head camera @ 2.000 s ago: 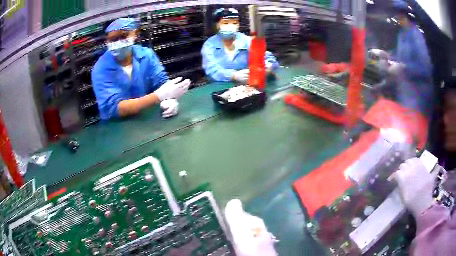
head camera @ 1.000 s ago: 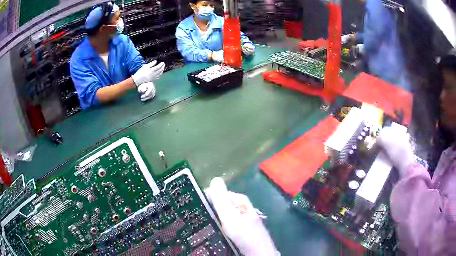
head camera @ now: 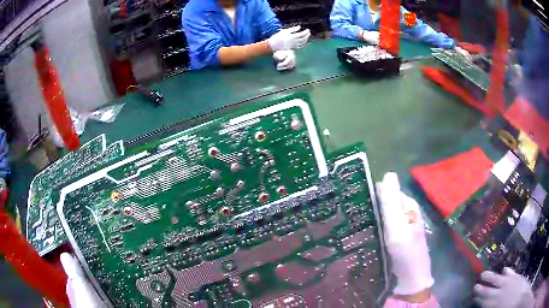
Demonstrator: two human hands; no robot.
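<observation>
A large green circuit board (head camera: 229, 210) with a notched corner, white outline and small solder dots is held up, solder side toward me, filling the lower middle. My right hand (head camera: 406, 237), in a white knitted glove with a pink sleeve, grips its right edge. My left hand (head camera: 83, 283), also white-gloved and partly cut off by the lower edge, is at its lower left edge. The fingers behind the board are hidden. Another green board (head camera: 63, 186) shows behind it at the left.
Green bench (head camera: 361, 108). At right, a component-side board (head camera: 505, 204) by a red pad (head camera: 454, 177), with another person's gloved hand (head camera: 504, 290). Black parts tray (head camera: 369, 60) at the far side. Two people in blue smocks opposite. Red-wrapped posts (head camera: 55, 99) left and right.
The view has swung left, so the held board appears further right and higher. My left hand has come into view at its left edge. The component-side board now sits further toward the right rim.
</observation>
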